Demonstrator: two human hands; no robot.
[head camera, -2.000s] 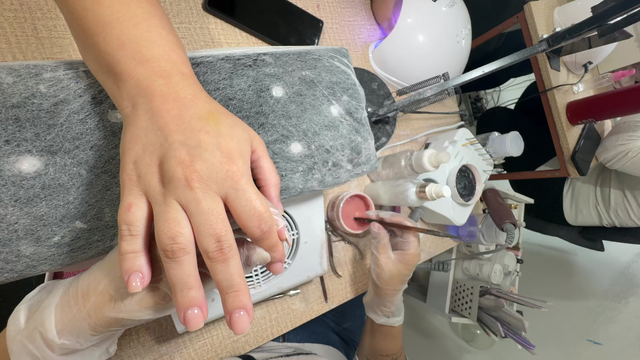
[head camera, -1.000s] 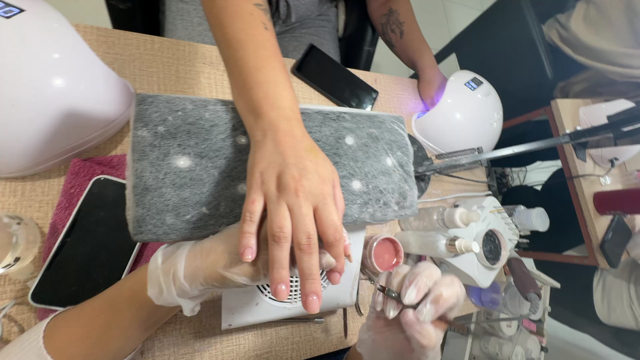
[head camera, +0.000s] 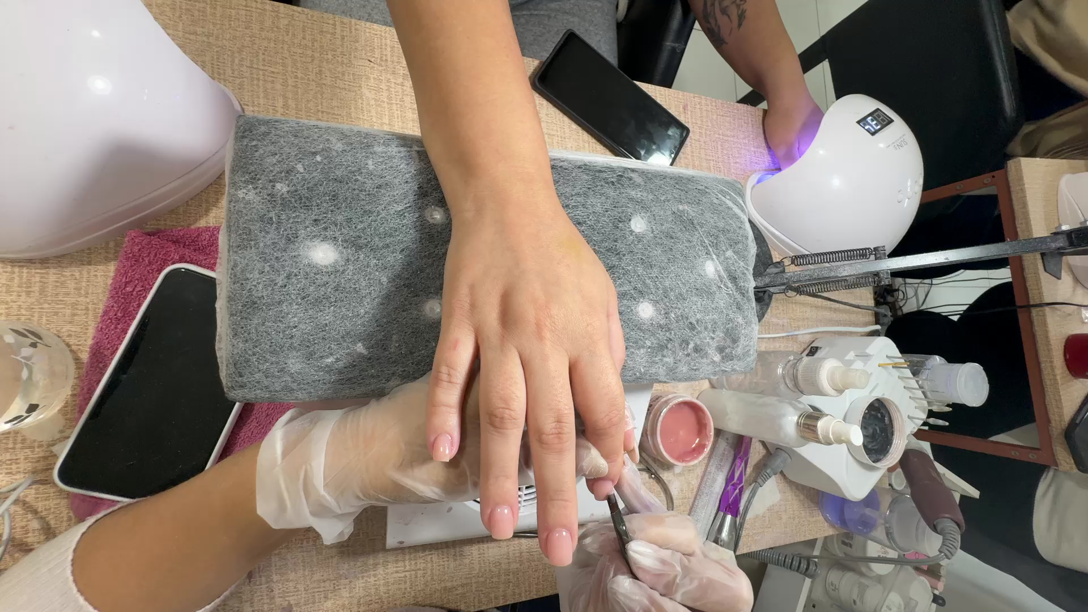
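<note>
My left hand (head camera: 404, 455), in a clear glove, lies under the client's hand (head camera: 531, 314) and holds its fingers from below; most of my fingers are hidden. The client's hand is palm down, fingers spread, its wrist over a grey covered armrest (head camera: 340, 331). In my gloved right hand (head camera: 659, 557) is a thin dark-handled brush (head camera: 619, 520), its tip at the client's index fingernail (head camera: 602, 488). Just above and right of my right hand stands an open jar of pink gel (head camera: 682, 429). Under the hands a white nail dust collector (head camera: 442, 525) partly shows.
A nail lamp (head camera: 841, 178) glows over the client's other hand at the upper right. Phones (head camera: 610, 95) lie above and at left, one on a pink towel (head camera: 136, 280). Pump bottles (head camera: 756, 416), a nail drill (head camera: 931, 493) and a metal lamp arm (head camera: 935, 255) occupy the right side.
My right hand has moved from beside the pink jar to the client's fingertip, with the brush. Two seconds ago the brush was in the jar. The view has shifted.
</note>
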